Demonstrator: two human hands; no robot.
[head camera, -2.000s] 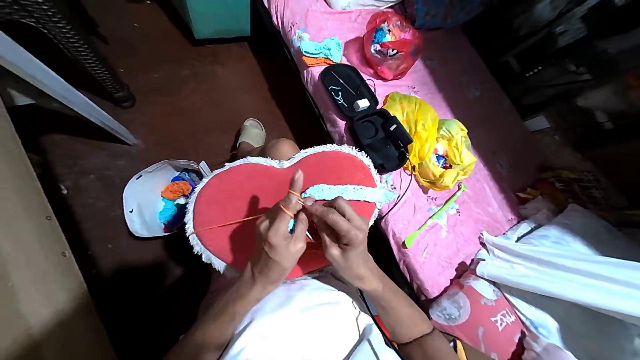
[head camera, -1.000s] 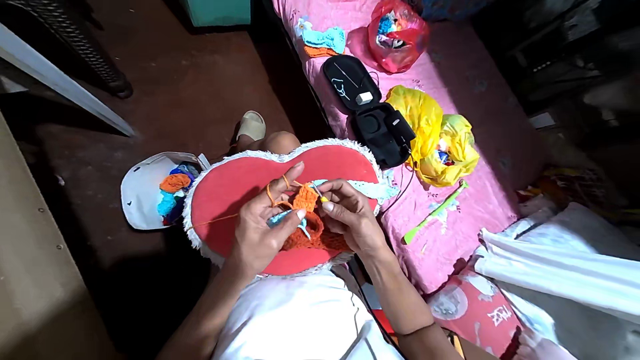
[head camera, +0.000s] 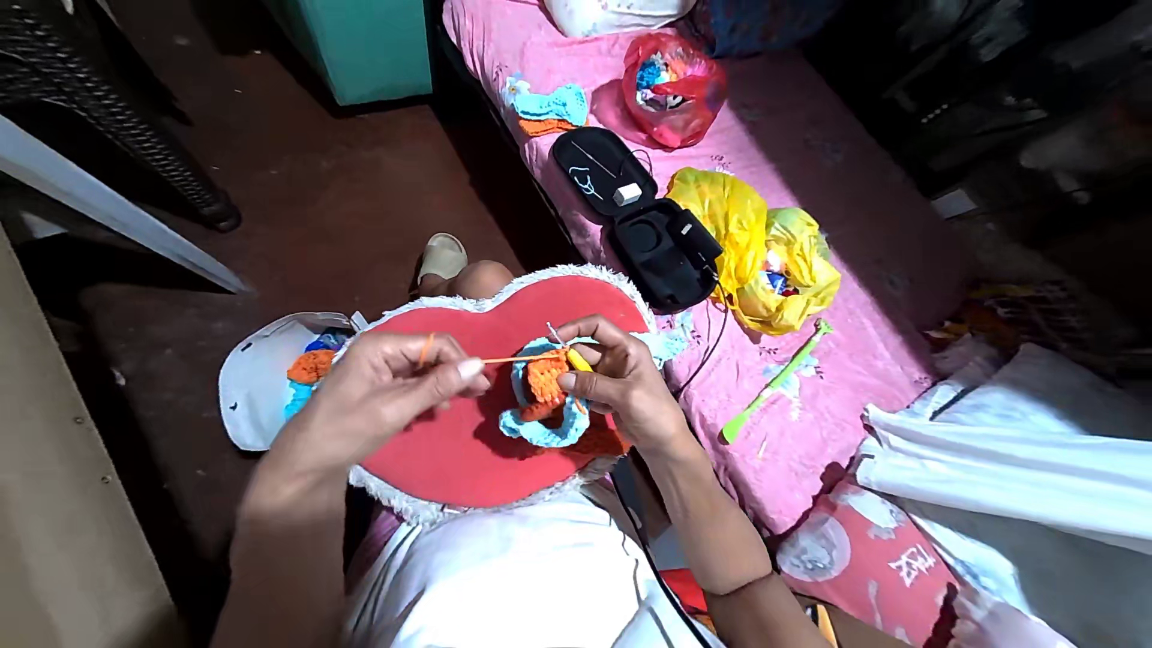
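Observation:
A red heart-shaped cushion with fluffy white trim lies across my lap. Above it, my right hand grips a crochet hook with a yellow handle together with an orange crocheted piece. A light blue crocheted band curves around the orange piece. My left hand pinches orange yarn, drawn taut towards the hook, and a loop of it passes around a finger. Part of the orange work is hidden behind my right hand.
At left stands a white container with colored yarn. On the pink-covered bed lie an open black case, a yellow plastic bag, a red plastic bag, a green stick and blue and orange crocheted pieces.
My left hand has moved left, away from my right hand, and the orange yarn now stretches between them. The light blue band now shows around the orange piece.

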